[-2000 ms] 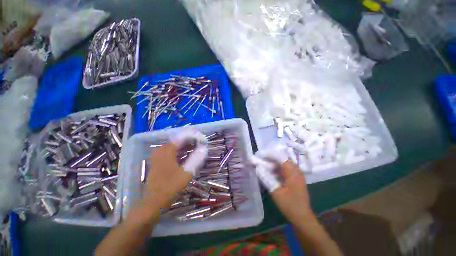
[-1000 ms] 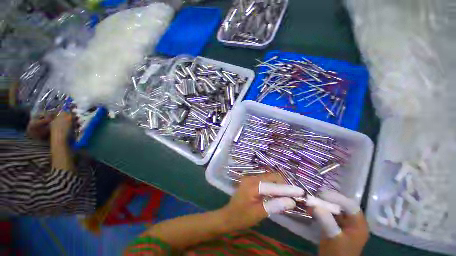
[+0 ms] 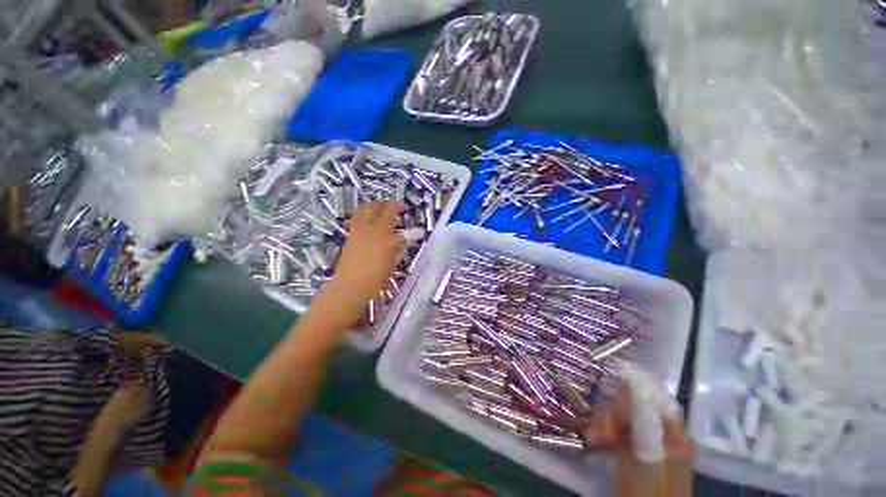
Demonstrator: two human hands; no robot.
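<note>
My left hand is over the left tray, its fingers down among short silver tubes; whether it grips one is hidden. A white finger cot shows on its thumb. My right hand, blurred and with white finger cots, is over the near right corner of the center tray. What its fingers hold cannot be made out. Slim silver pieces with reddish-dark parts lie roughly parallel in the center tray, one shorter silver piece lying across them.
A blue tray of thin stems lies behind the center tray. White inserts and a large clear bag are at right. A small far tray, a flat blue tray and a milky bag lie beyond. Another person's striped sleeve is at left.
My left hand has moved from the center tray, beside my right hand, to the left tray. My right hand stays near the center tray's near right corner. The view has shifted slightly.
</note>
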